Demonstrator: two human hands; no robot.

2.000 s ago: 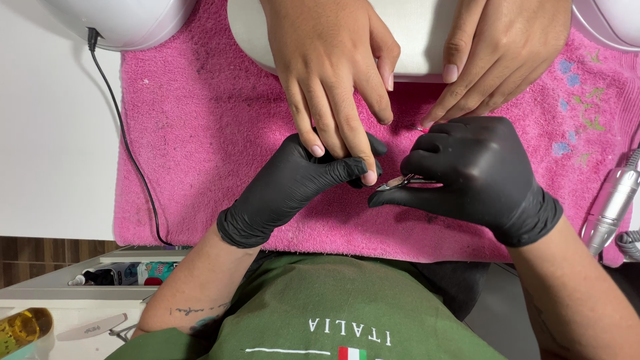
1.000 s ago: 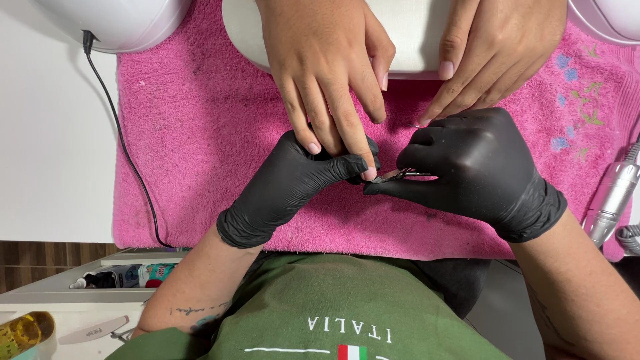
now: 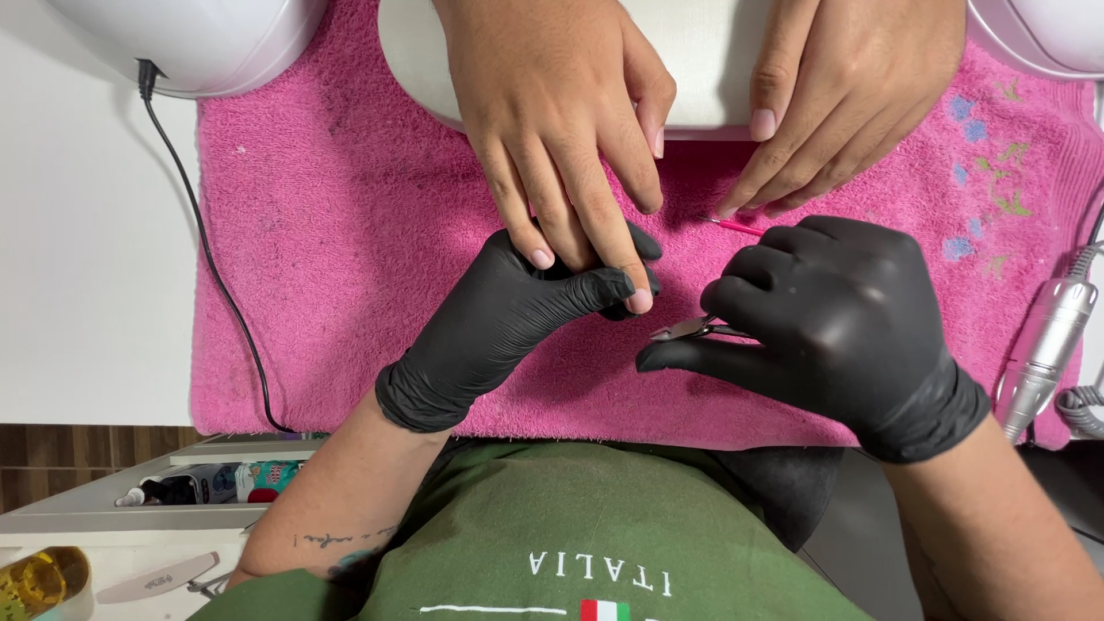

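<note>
My left hand [image 3: 526, 319], in a black glove, grips a finger of another person's hand [image 3: 552, 95] between thumb and fingers, near its nail. In my right hand [image 3: 819, 319], also gloved in black, are metal cuticle nippers [image 3: 690, 329]; their tip points left, a short way from the held fingertip, and my fist hides most of the handles. The person's other hand [image 3: 849, 95] rests at the upper right. A thin pink-handled tool [image 3: 733, 226] shows just above my right knuckles; my hand covers its far end.
A pink towel [image 3: 293, 259] lies under the hands, a white hand rest [image 3: 707, 69] beyond. White lamp housings [image 3: 190, 39] stand at both upper corners, one with a black cable [image 3: 203, 233]. A nail drill handpiece [image 3: 1045, 345] lies right. An open drawer [image 3: 155, 517] holds bottles; a nail file [image 3: 159, 580] is lower left.
The nippers in my right hand were at the held fingertip one second ago and are now a little apart from it, lower and to the right. My left hand still holds the finger.
</note>
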